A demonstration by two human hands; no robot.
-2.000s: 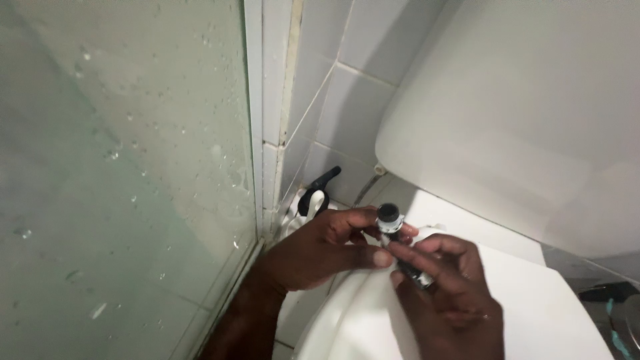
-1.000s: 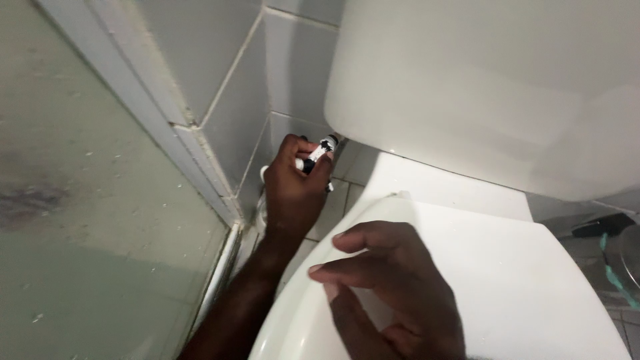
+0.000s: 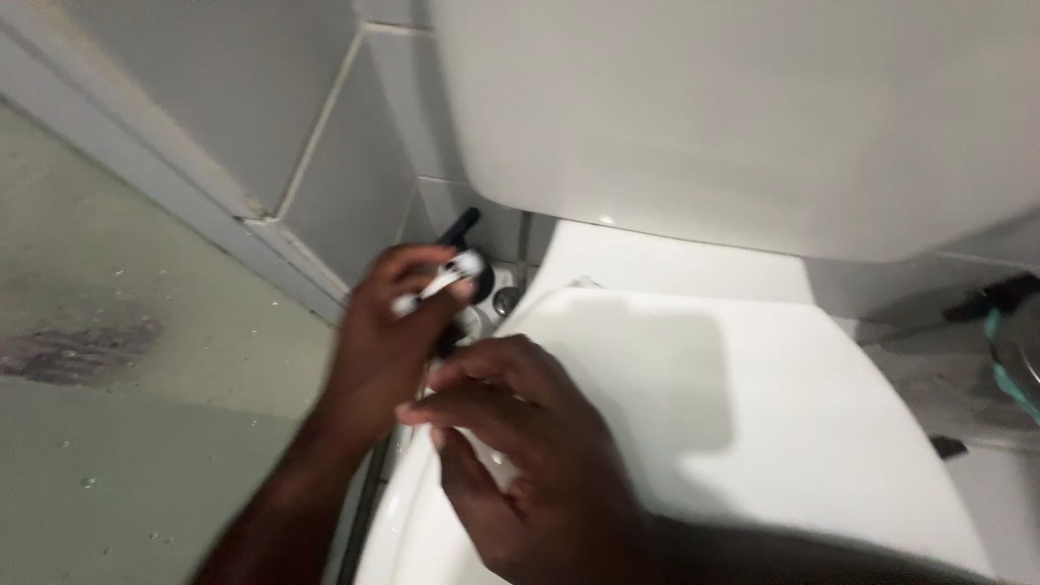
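Note:
My left hand (image 3: 390,325) grips a small white tube-like item with dark markings (image 3: 445,280) between its thumb and fingers, in the gap between the tiled wall and the toilet. The item is blurred and partly hidden by the fingers. Right behind it are a black handle (image 3: 461,227) and dark round parts, low by the wall. My right hand (image 3: 520,455) is above the left edge of the closed white toilet lid (image 3: 780,382), with fingers bent and apart and nothing seen in them.
A white cistern (image 3: 715,122) rises behind the lid. Gray wall tiles (image 3: 244,97) and a wet glass panel (image 3: 162,455) stand on the left. A metal valve part (image 3: 505,301) is beside the toilet. At the far right are a black object (image 3: 987,296) and a teal strand (image 3: 1007,378).
Both hands were at the small black-and-white item two seconds ago; my right hand has let go. The left hand has carried it into the gap beside the toilet. The view has shifted.

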